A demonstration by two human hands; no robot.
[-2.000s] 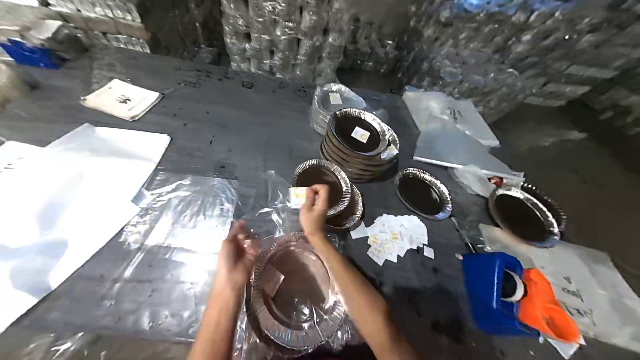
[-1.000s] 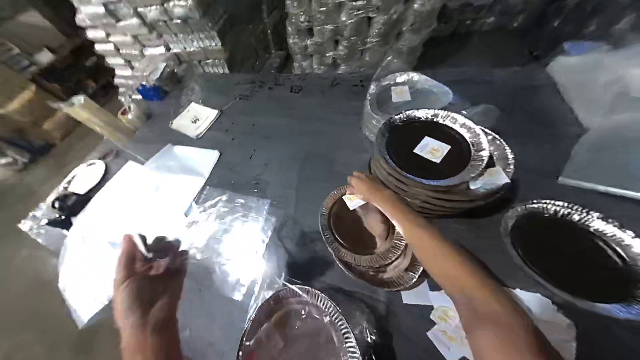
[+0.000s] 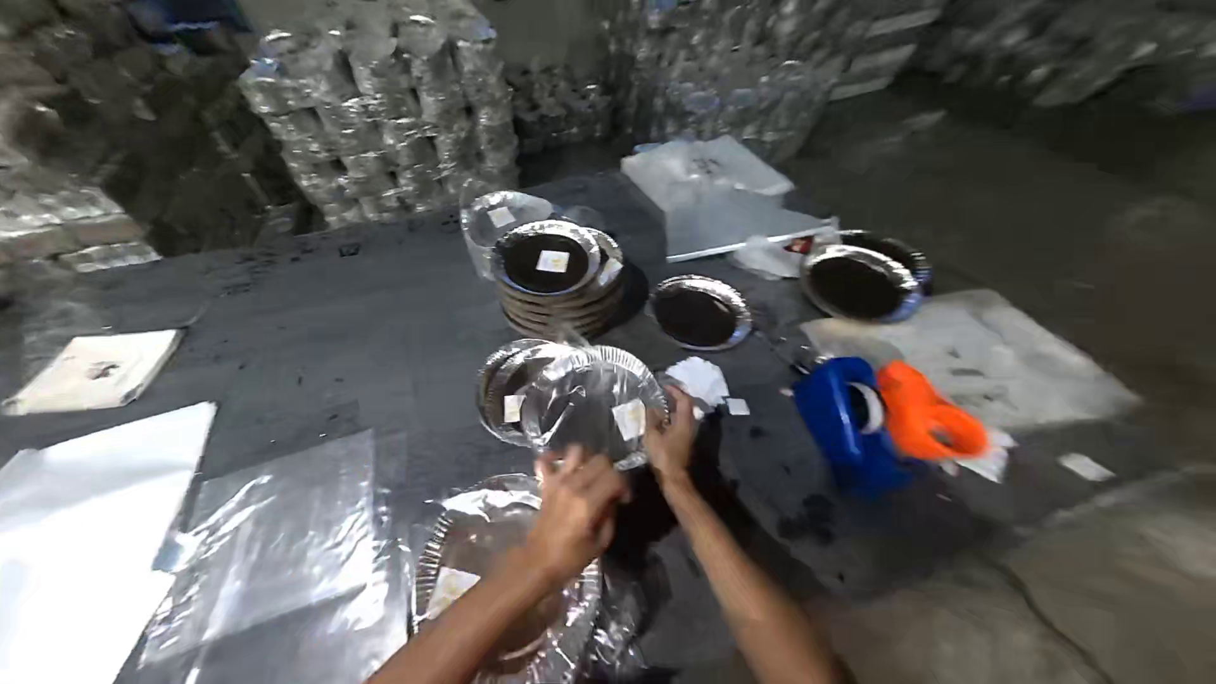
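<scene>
Both hands grip a round foil-rimmed plate in clear plastic film (image 3: 579,404), raised over the table. My left hand (image 3: 578,499) pinches the film at its near edge; my right hand (image 3: 673,432) holds its right rim, beside a small white printed card (image 3: 629,418). Partly behind it lie dark foil-rimmed plates (image 3: 496,389) with another card. Below my left forearm rests a larger wrapped foil plate (image 3: 503,589) with a card on it. A pile of small white cards (image 3: 699,382) lies just beyond my right hand.
A stack of foil-rimmed plates (image 3: 560,309) stands at the back middle. A single plate (image 3: 701,313) lies right of it. A blue tape dispenser (image 3: 845,427) with an orange part sits at right. Clear plastic bags (image 3: 285,541) and white sheets (image 3: 95,532) lie at left.
Both hands have come together on a film-covered plate. Earlier my right hand was placing or holding a card at the smaller plates, and my left hand was apart at the left. The view has swung right.
</scene>
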